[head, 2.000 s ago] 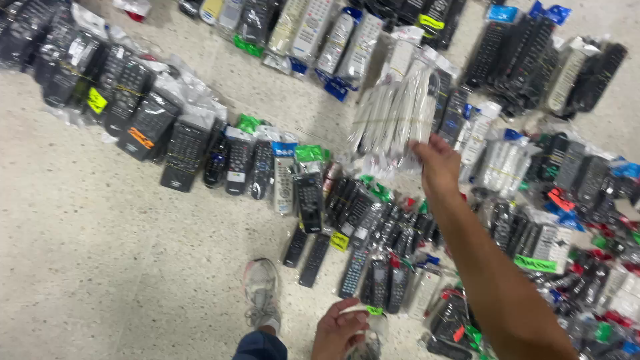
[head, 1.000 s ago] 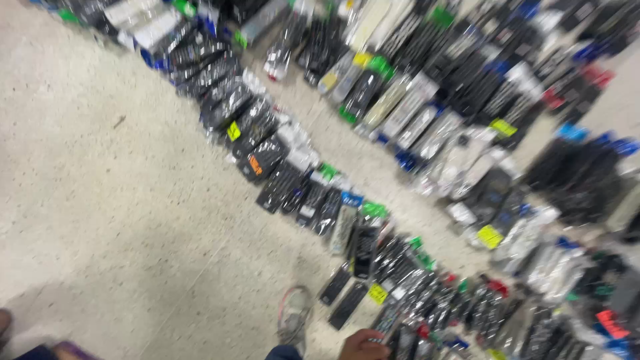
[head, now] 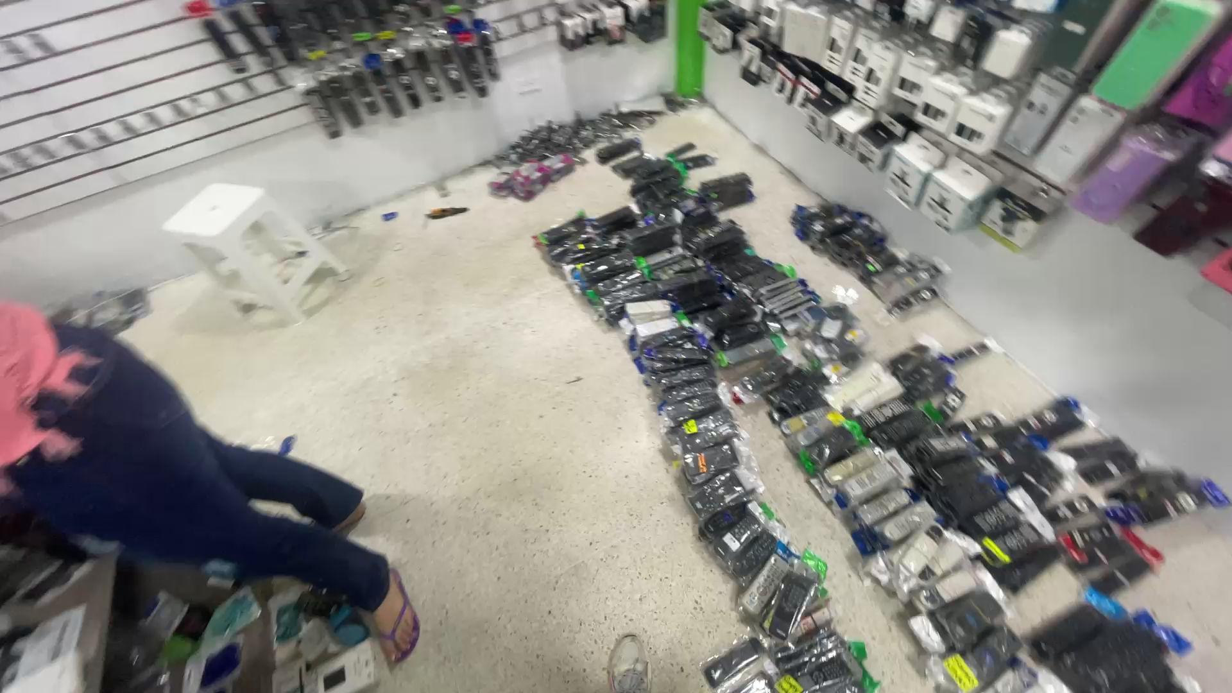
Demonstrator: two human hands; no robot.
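Note:
Neither of my hands shows in the head view. Long rows of remote controls in clear plastic bags (head: 713, 462) lie on the speckled floor, most of them dark, some white or grey. A second group of bagged remotes (head: 881, 481) lies to the right of that row. Green and blue bag tops and yellow and orange stickers mark several of them. The toe of a light shoe (head: 628, 664) shows at the bottom edge, left of the nearest remotes.
A person in jeans (head: 221, 481) stands at the left by an open cardboard box (head: 91, 616) of packaged goods. A white plastic stool (head: 252, 245) stands near the slatted wall (head: 106, 106). Boxed goods (head: 953, 188) hang along the right wall.
The view has swung up and across the room. Two seconds ago my right hand was at a bundle of white bagged remotes and my left was low in view; now neither is in view.

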